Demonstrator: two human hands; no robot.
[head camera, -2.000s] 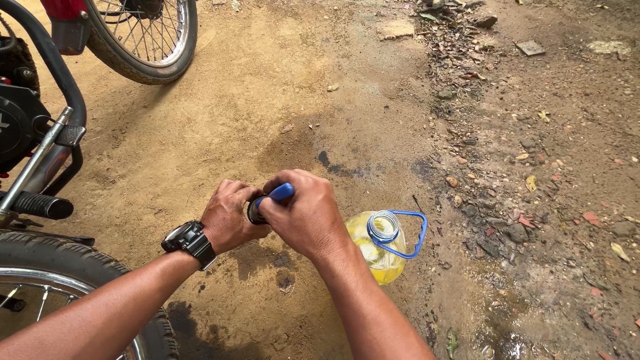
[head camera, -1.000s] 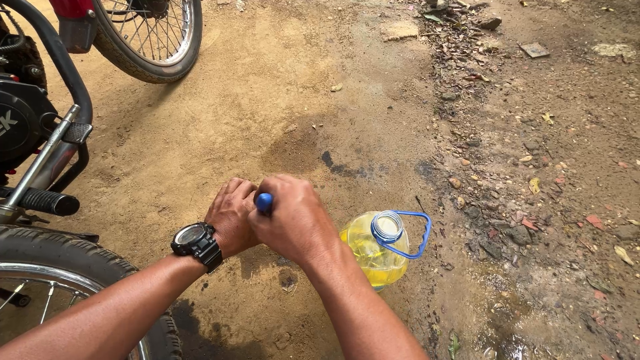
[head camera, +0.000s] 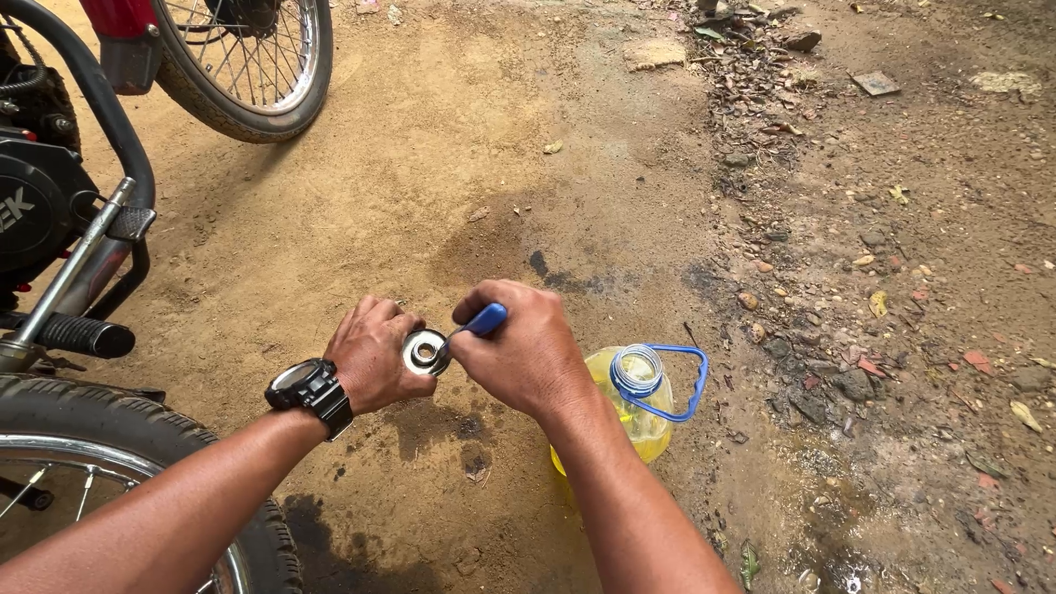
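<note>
My left hand (head camera: 375, 355), with a black watch on its wrist, grips a round metal part (head camera: 425, 352) that has a hole in its centre. My right hand (head camera: 524, 346) holds a tool with a blue handle (head camera: 487, 319), and the tool's thin end meets the right side of the metal part. What kind of tool it is I cannot tell. Just right of my right wrist stands an uncapped clear plastic jug (head camera: 652, 433) with yellow liquid and a blue carrying handle, partly hidden by my forearm.
A motorcycle's engine and footpeg (head camera: 87, 334) are at the left, above a treaded tyre (head camera: 165, 421). Another spoked wheel (head camera: 309, 82) is at the upper left. Dirt ground has dark wet stains, and stones and dry leaves (head camera: 759, 99) lie along the right.
My right hand has moved a little to the right, off my left hand, so the round metal part now shows. The blue handle now tilts instead of pointing at the view.
</note>
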